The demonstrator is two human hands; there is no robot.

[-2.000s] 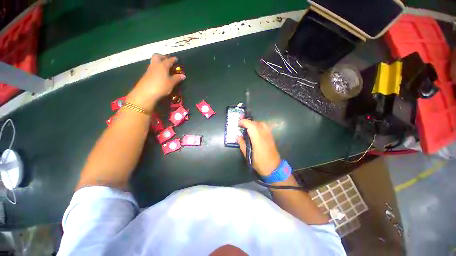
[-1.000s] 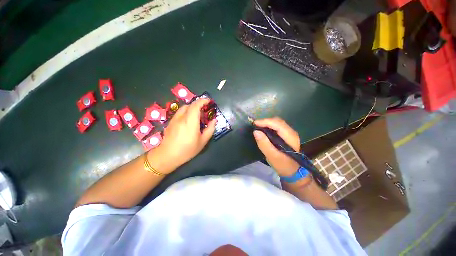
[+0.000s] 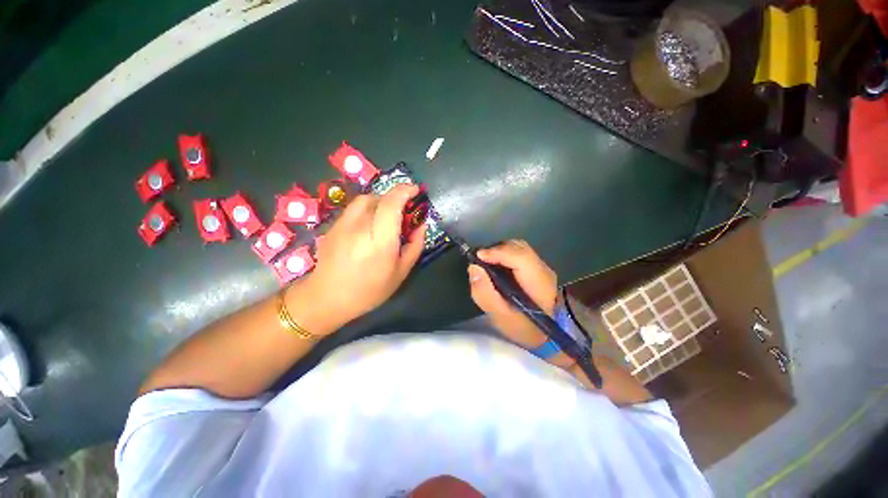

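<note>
My left hand (image 3: pixel 368 243) holds a red module (image 3: pixel 416 214) between thumb and fingers over the green circuit board (image 3: pixel 392 180) in its black housing (image 3: pixel 435 251). The fingers hide part of the board. My right hand (image 3: pixel 516 287) grips the black soldering iron (image 3: pixel 531 313) like a pen. Its thin tip points at the board's right edge, close to the held module; whether it touches cannot be told. Several red modules (image 3: pixel 297 208) lie left of my left hand, most with a silver-white disc up. One shows a yellow-gold centre (image 3: pixel 337 194).
A small white piece (image 3: pixel 434 148) lies behind the board. Silver strands and a round cup (image 3: pixel 679 58) sit on the dark mat (image 3: pixel 584 107), with a yellow-topped block (image 3: pixel 791 46) at right. A gridded tray (image 3: pixel 659 316) lies below the bench edge. A white rail (image 3: pixel 127 88) curves at back left.
My left hand has come from the back left to the board with a module. My right hand, earlier at the housing, now points the iron's tip in from the right. The view has shifted.
</note>
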